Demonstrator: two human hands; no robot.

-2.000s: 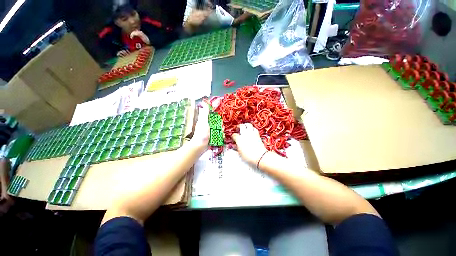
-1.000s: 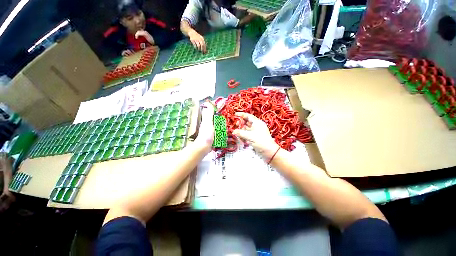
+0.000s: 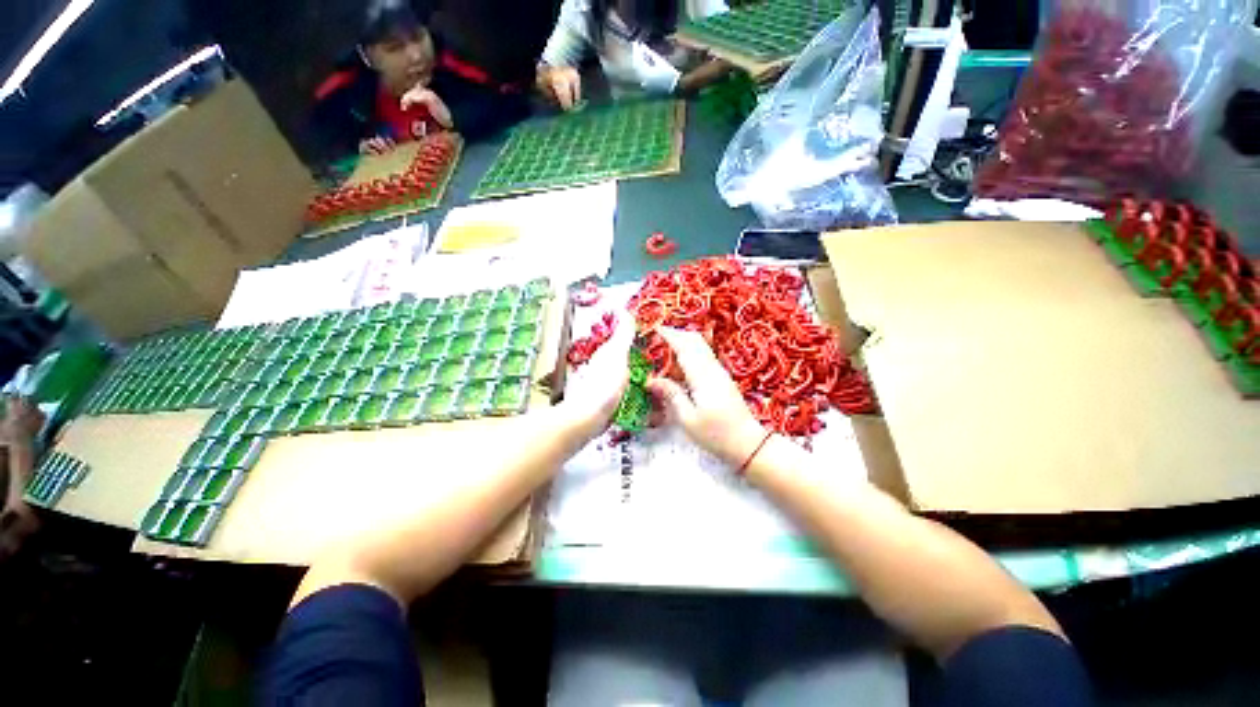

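My left hand grips a small green circuit board from its left side, over the near left edge of a heap of red C-shaped wires. My right hand is at the board's right side with its fingers bent. A bit of red shows between my two hands at the board's top, and it looks held by my right fingertips. The board is partly hidden by the fingers. The heap lies on a white printed paper sheet.
Green board rows lie on cardboard at left. A cardboard sheet is at right, with assembled boards beyond. A phone, clear bag, printed papers and a carton stand farther back. Two people sit opposite.
My right hand has moved left from the heap to the board. The board is now turned and more covered by fingers. The far person's hand has drawn back from the far board panel.
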